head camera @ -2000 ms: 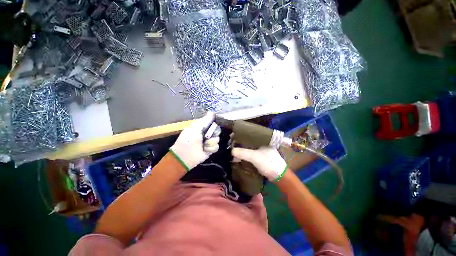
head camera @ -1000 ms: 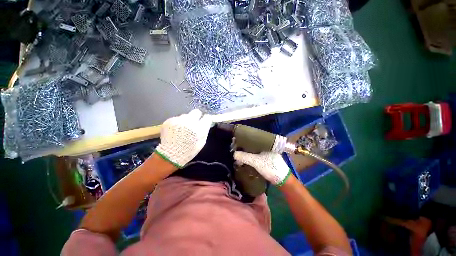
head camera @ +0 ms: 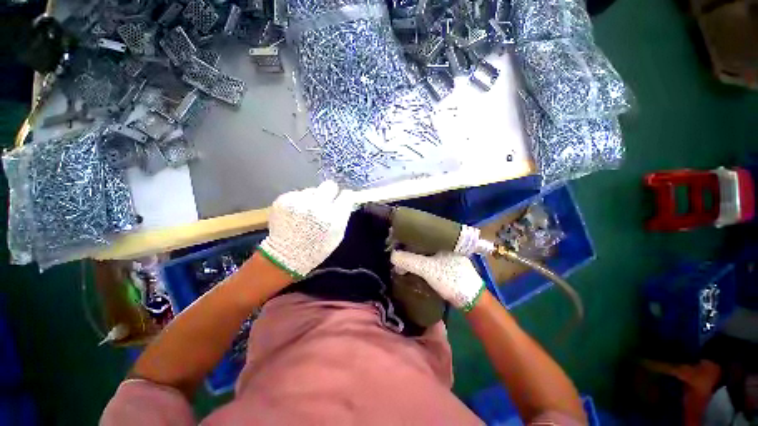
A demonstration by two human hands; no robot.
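Observation:
My right hand, in a white knitted glove with a green cuff, grips the handle of the olive-green rivet gun. The gun's dark nose points left, towards my left hand. My left hand, also gloved, is at the table's front edge with its back to the camera. Its fingertips are close to the gun's nose; whether it holds a part is hidden. Silver blind rivets lie in a heap and an open bag at the table's centre.
Dark metal brackets are heaped at the back left of the table, with more at back centre-right. Rivet bags lie at the left and right edges. Blue bins stand under the front edge. A person's arm shows at lower right.
Since two seconds ago, my left hand has turned back-up and moved slightly left; the small metal part seen in it is now hidden. My right hand still holds the gun.

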